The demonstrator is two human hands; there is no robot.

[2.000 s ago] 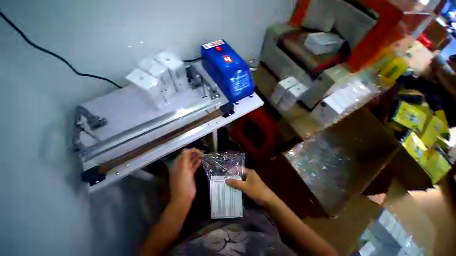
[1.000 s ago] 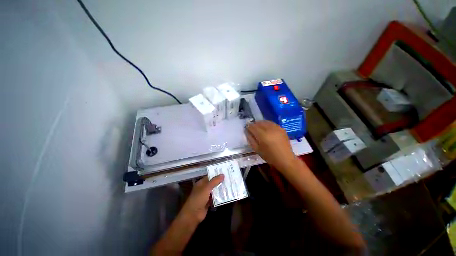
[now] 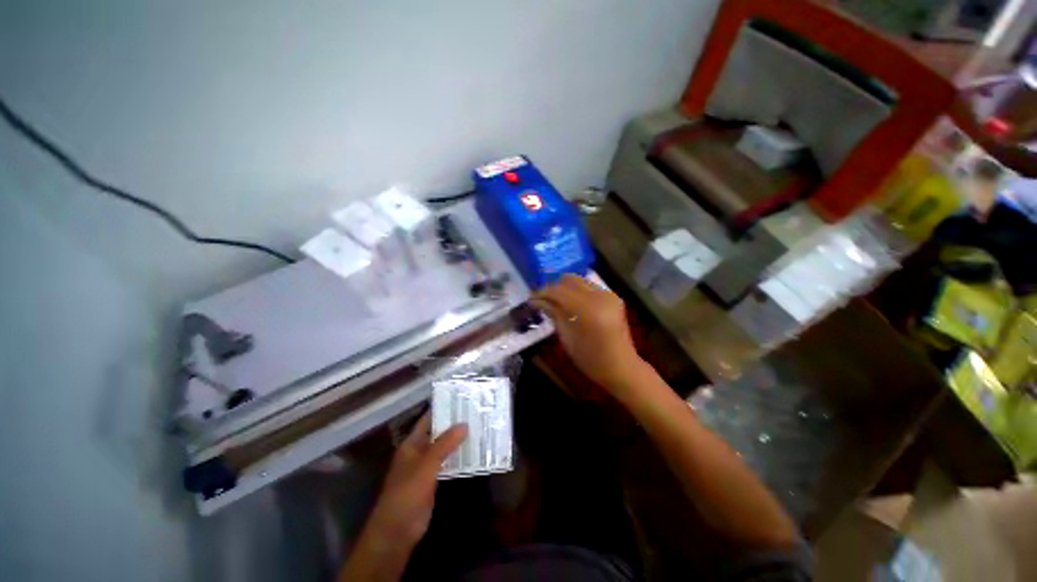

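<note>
My left hand (image 3: 412, 483) grips a small white product box (image 3: 475, 425) in clear film at the front edge of the bar sealer (image 3: 301, 298). The loose film end (image 3: 483, 366) reaches toward the sealing bar. My right hand (image 3: 586, 324) is at the right end of the bar, by the black end fitting, with its fingers bent; whether they grip the bar is blurred. Three white boxes (image 3: 362, 225) stand at the back of the sealer. The blue control box (image 3: 534, 222) with a red light is at its right end.
The shrink tunnel (image 3: 830, 108) is at the upper right with a box on its brown conveyor (image 3: 728, 165). White boxes (image 3: 675, 265) and film-wrapped boxes (image 3: 805, 284) lie beside it. A carton of shrink bags (image 3: 756, 426) is at the right, with yellow packages (image 3: 969, 309) beyond and a black cable on the wall.
Since two seconds ago, my right hand has left the box and moved up to the sealer's right end. My left hand has taken the box and holds it near the sealer edge. The view has shifted.
</note>
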